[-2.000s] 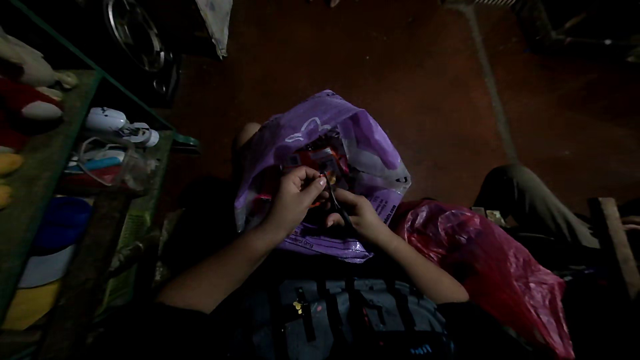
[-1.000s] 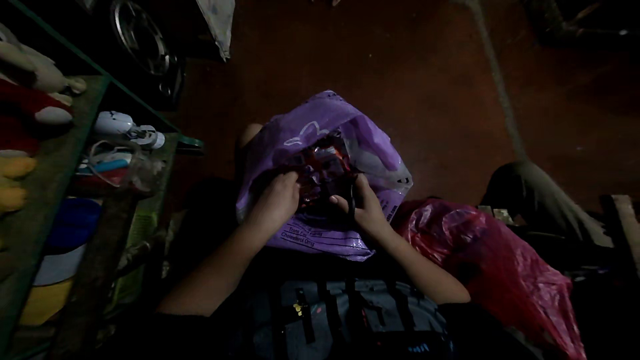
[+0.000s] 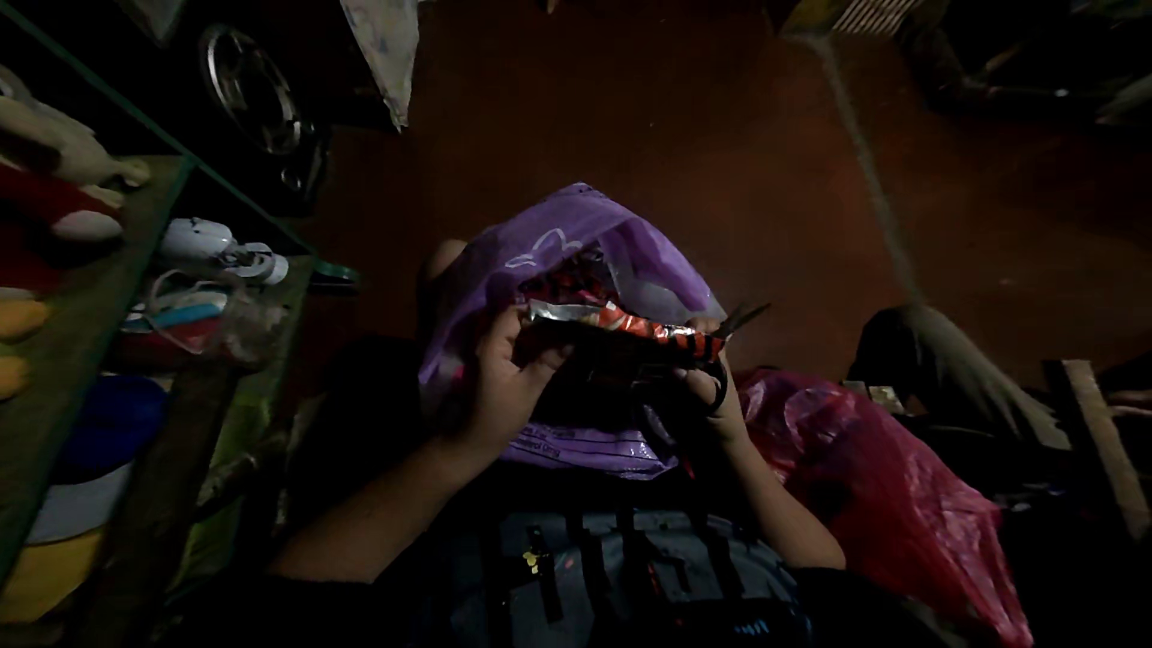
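Note:
A red, black and silver foil packet (image 3: 648, 328) is stretched between my two hands above a purple plastic bag (image 3: 567, 216). My left hand (image 3: 513, 369) pinches its silver end. At the other end my right hand (image 3: 715, 378) grips the packet together with scissors (image 3: 743, 319), whose dark blades point up and right past the fingers; a handle loop shows at the thumb. The purple bag lies open over my lap, with more dark red shiny packets (image 3: 576, 281) inside it. The underside of the held packet is in deep shadow.
A red plastic bag (image 3: 882, 504) lies at my right, below a trousered knee (image 3: 954, 360). On the left, a wooden shelf (image 3: 162, 193) holds stuffed toys (image 3: 63, 144), a white bottle-like object (image 3: 198, 241) and a blue cap (image 3: 112, 423). A loudspeaker (image 3: 252, 90) stands behind it.
My hands were lower in the purple bag's mouth one second ago; now they hold a foil packet up across it. The scissor blades now stick out to the right of my right hand.

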